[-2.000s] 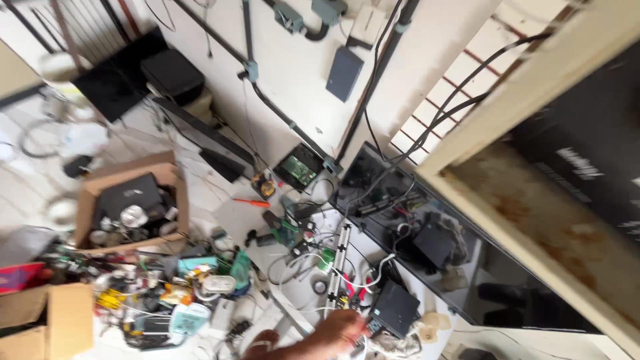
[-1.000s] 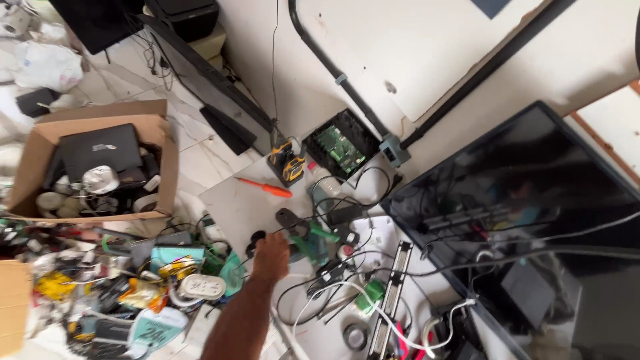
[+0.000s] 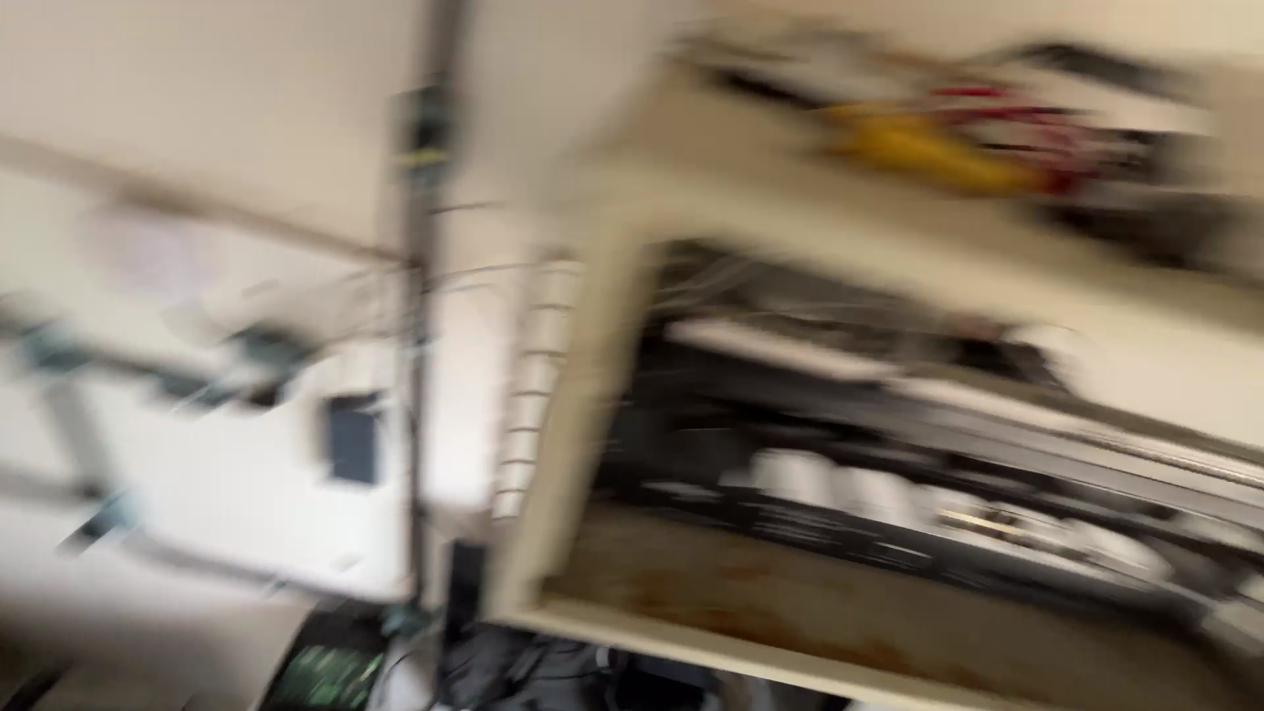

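Neither my left hand nor my right hand shows in this strongly blurred view. A pale shelf unit point(image 3: 563, 474) fills the right side. On its top lie a yellow object point(image 3: 928, 153) and some red cables or parts point(image 3: 1027, 123), too blurred to name. Inside are stacked dark and silver items, with a row of white rounded objects point(image 3: 859, 494) along a black box or panel point(image 3: 790, 528). At the bottom edge, left of the shelf, is a dark case with a green circuit board point(image 3: 326, 671).
Dark conduit point(image 3: 420, 346) runs down the wall, with fittings point(image 3: 267, 355) to its left. A small dark box point(image 3: 353, 437) is fixed to the white wall panel. Black items point(image 3: 523, 667) lie under the shelf's lower left corner.
The view has swung up toward the shelf. The hand that reached among the green parts on the floor one second ago is out of view.
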